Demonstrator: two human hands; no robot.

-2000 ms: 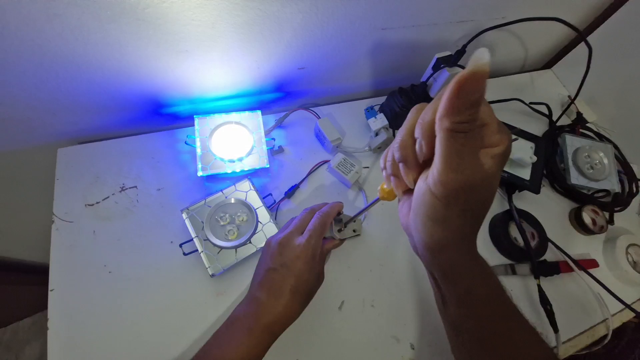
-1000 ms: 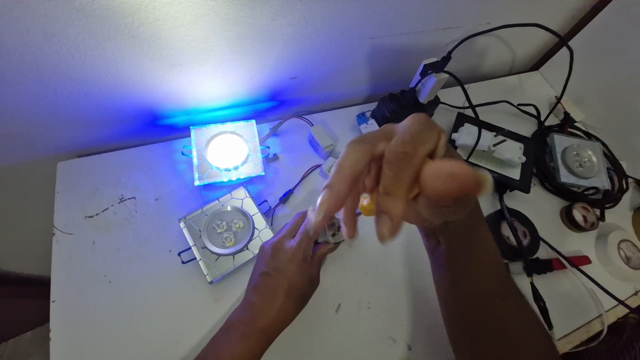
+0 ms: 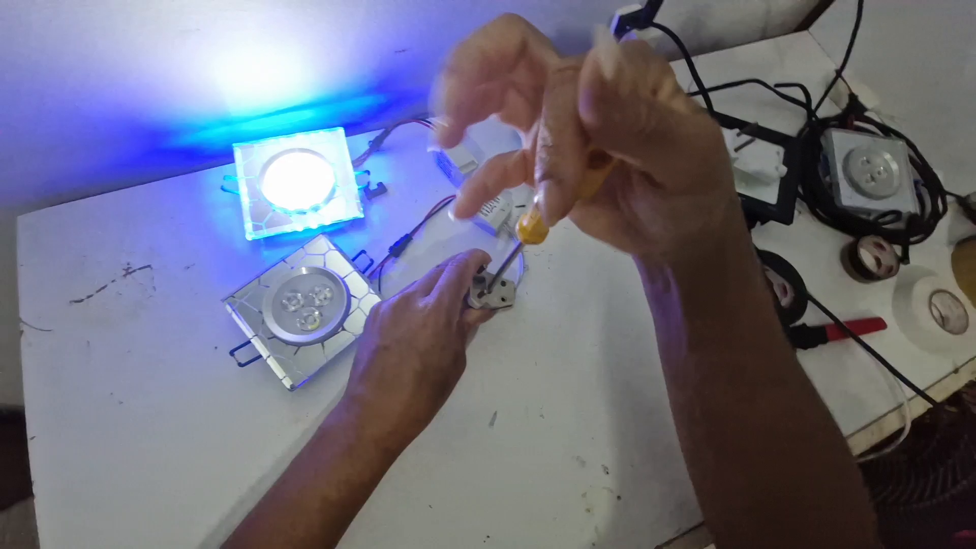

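Note:
My left hand (image 3: 423, 328) grips a small white terminal block (image 3: 496, 293) against the table. A screwdriver with a yellow handle (image 3: 532, 227) stands tilted with its tip in the block. My right hand (image 3: 587, 137) is around the upper part of that handle, its fingers spread and blurred. Left of my left hand lies an unlit square spotlight (image 3: 306, 306) with a cracked-pattern face. Behind it a second square spotlight (image 3: 297, 181) glows white and blue. A white driver box (image 3: 492, 213) with writing sits behind the terminal block, partly hidden by my right hand.
A black frame (image 3: 785, 179) and another square spotlight (image 3: 871, 174) ringed by coiled black cable lie at the right. Nearer are a black tape roll (image 3: 781, 286), a small roll (image 3: 871, 259), a white tape roll (image 3: 942, 309) and a red-and-black tool (image 3: 842, 332). A wall rises behind the table.
My right hand has kept changing its pose around the screwdriver handle, from thumb up to fingers spread. My left hand has stayed at the terminal block. The view has moved closer.

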